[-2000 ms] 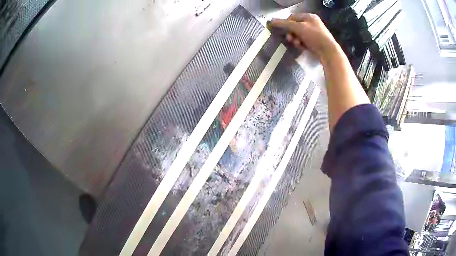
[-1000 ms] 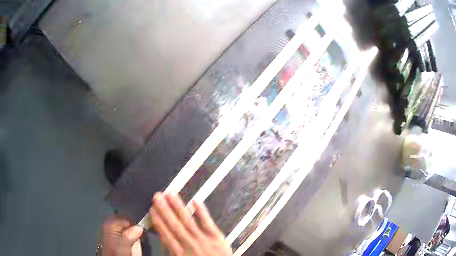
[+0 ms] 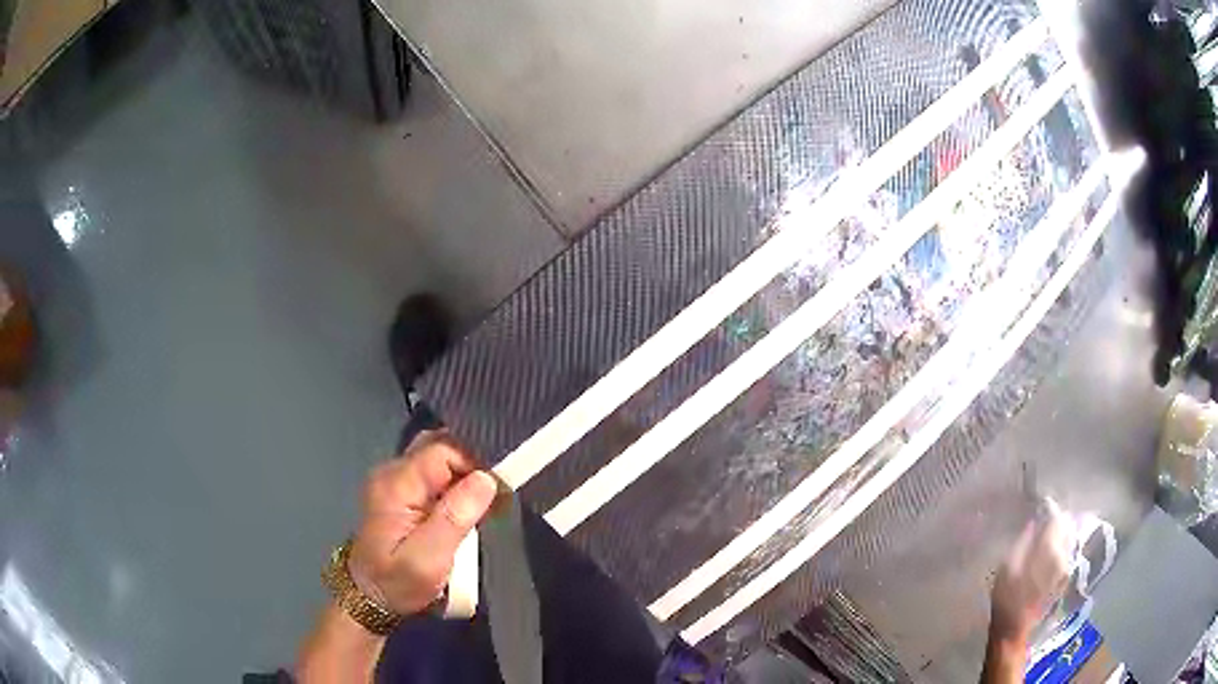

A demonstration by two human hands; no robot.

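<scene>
The dark ribbed board (image 3: 628, 321) lies diagonally on the bench, smeared white with some red and blue. Several long cream-white tape strips (image 3: 668, 350) run along it. My left hand (image 3: 425, 519), with a gold-coloured watch, pinches the end of the uppermost strip at the board's near edge. A short tape tail (image 3: 462, 577) hangs below the fingers. My right hand (image 3: 1031, 572) is at the lower right, small and blurred, beside a white tape ring (image 3: 1098, 551). Whether it holds anything cannot be told.
The grey bench (image 3: 561, 94) shows beyond the board. A dark shoe (image 3: 420, 337) is on the floor. Dark bundles (image 3: 1175, 187) line the far right edge. A blue box (image 3: 1065, 657) sits at the lower right, below a whitish wrapped object (image 3: 1189, 441).
My right hand has left the tape at the board's near end and moved far right to the white rings. My left hand still pinches the tape end. The camera view has shifted left.
</scene>
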